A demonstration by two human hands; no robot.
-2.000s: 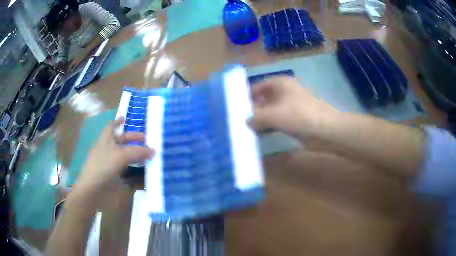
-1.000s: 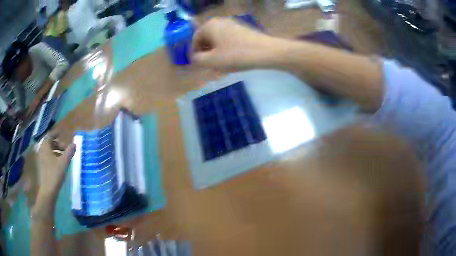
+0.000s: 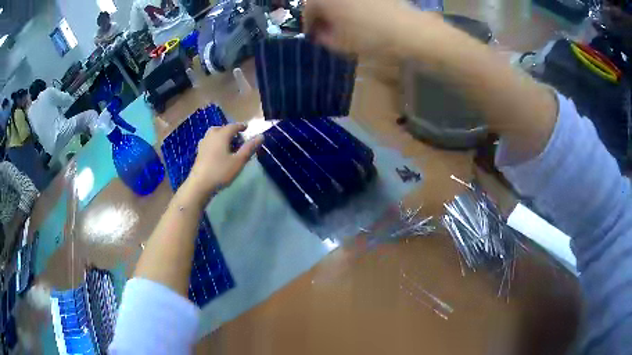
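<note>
My right hand, partly cut off by the top edge, grips the upper edge of a dark tabbed cell and holds it tilted up above the stack. The stack of tabbed cells, dark blue with silver lines, lies on the pale mat. My left hand is beside the stack's left corner, fingers apart, holding nothing; whether it touches the stack is unclear. More dark blue cells lie behind it. A single cell lies partly under my left forearm.
A blue spray bottle stands at left; stacked panels at lower left. Ribbon pieces and a finer pile lie right of the mat. Small dark bits and a grey lidded container are beyond. People are at far left.
The view has turned right. My left hand has left the panel stack and moved beside the cell stack. My right hand has moved from near the bottle and now holds up a cell.
</note>
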